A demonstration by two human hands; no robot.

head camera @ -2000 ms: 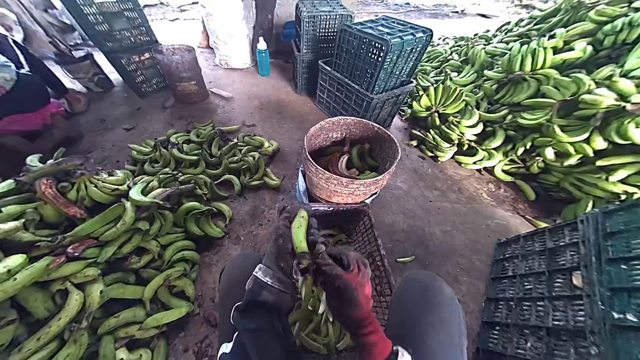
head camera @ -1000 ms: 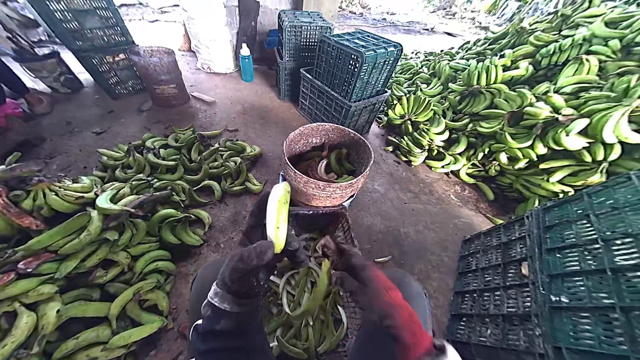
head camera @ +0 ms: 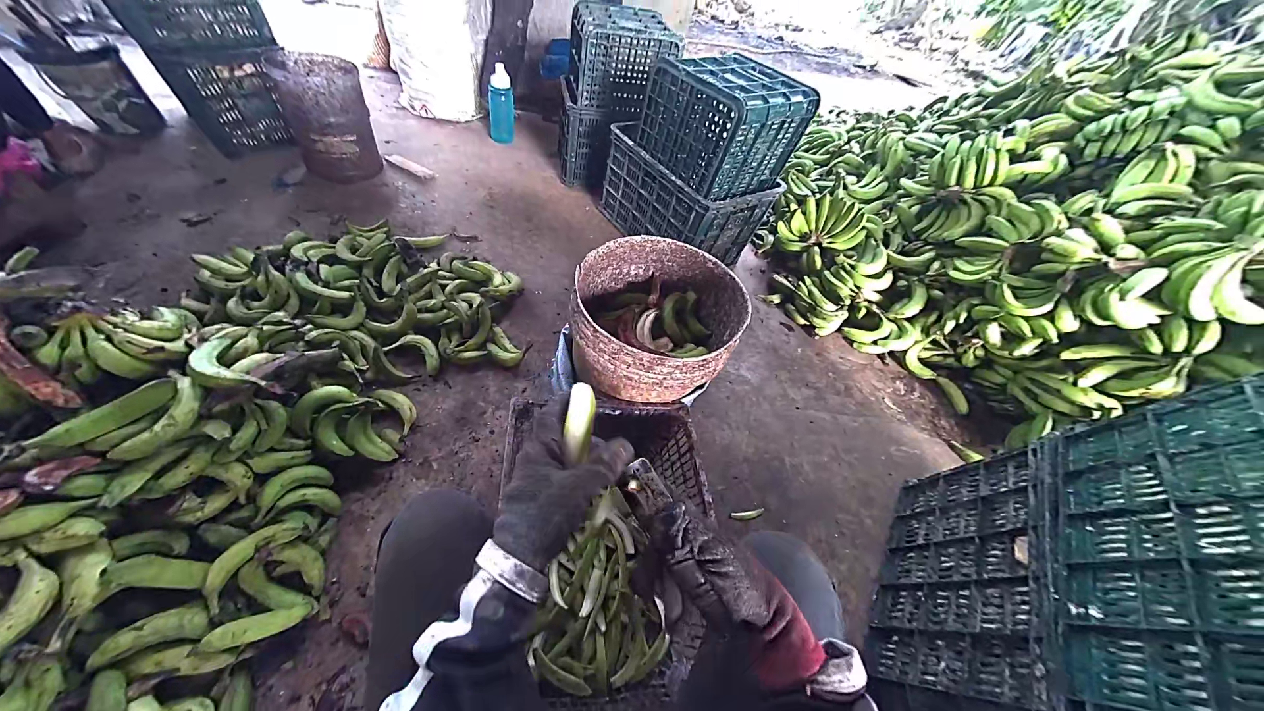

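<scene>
My left hand point(head camera: 558, 489), in a dark glove, grips a partly peeled green plantain point(head camera: 580, 420) that points up and forward. Close by on the right, my right hand point(head camera: 706, 568), in a dark and red glove, is closed on a small tool point(head camera: 647, 486) with a dark, flat end; its exact kind is unclear. Both hands are above a dark plastic crate point(head camera: 681, 444) between my knees. Green peels point(head camera: 597, 602) lie heaped in it. Just beyond the crate stands a round, stained tub point(head camera: 657, 370) with plantains and peel pieces inside.
Loose green plantains point(head camera: 158, 583) cover the floor at left. A large heap of plantain bunches point(head camera: 1047, 247) rises at right. Green crates point(head camera: 1155, 553) stand near my right knee, more crates point(head camera: 726, 128) behind the tub. A blue bottle point(head camera: 501, 114) and rusty bucket point(head camera: 326, 123) stand farther back. A person's hand point(head camera: 74, 153) shows far left.
The plantain in my left hand shows more pale flesh than two seconds ago. From one second ago, my left hand has lowered it and my hands have come closer together.
</scene>
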